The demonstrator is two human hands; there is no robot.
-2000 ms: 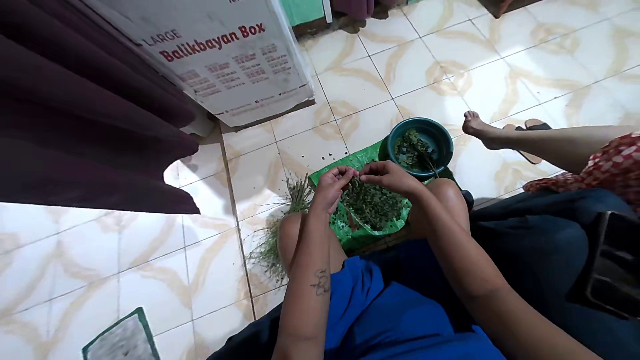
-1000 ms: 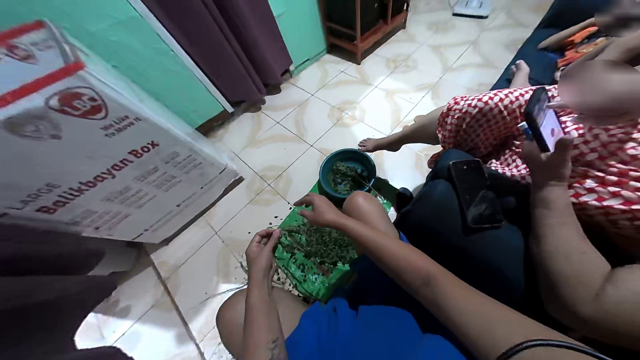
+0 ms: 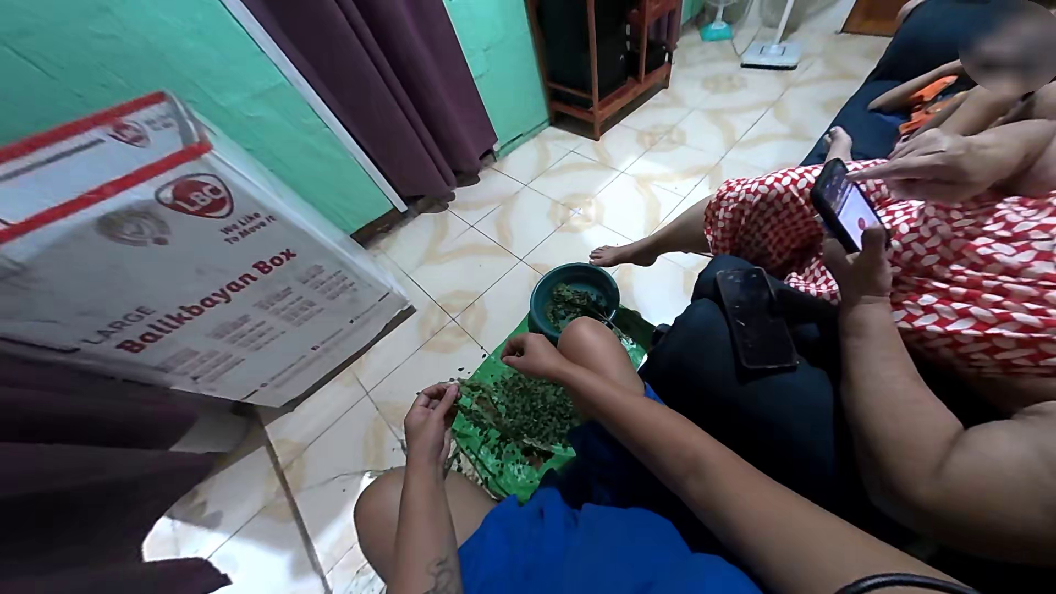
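Note:
My left hand (image 3: 431, 419), fingertips pinched together, holds what looks like a thin plant stem over the left edge of a green plastic sheet (image 3: 518, 485). To its right my right hand (image 3: 533, 356) hovers above the sheet with its fingers curled together; whether it holds anything is too small to tell. A heap of small green leaves (image 3: 532, 406) lies spread on the sheet below both hands. Beyond my right hand stands a dark green plastic basin (image 3: 541, 299) with more leaves (image 3: 569, 302) inside, partly hidden by my raised knee.
A large white cardboard box (image 3: 247, 322) stands at the left by purple curtains (image 3: 396, 91). On my right, a seated person in a red-and-white patterned garment holds a phone (image 3: 848, 206). Another phone (image 3: 756, 318) rests on the dark seat. A wooden rack (image 3: 606, 103) stands farther back.
Two seconds ago my hands were together over the leaves; now they are apart, the left at the sheet's edge and the right nearer the basin. The view has swung up and right.

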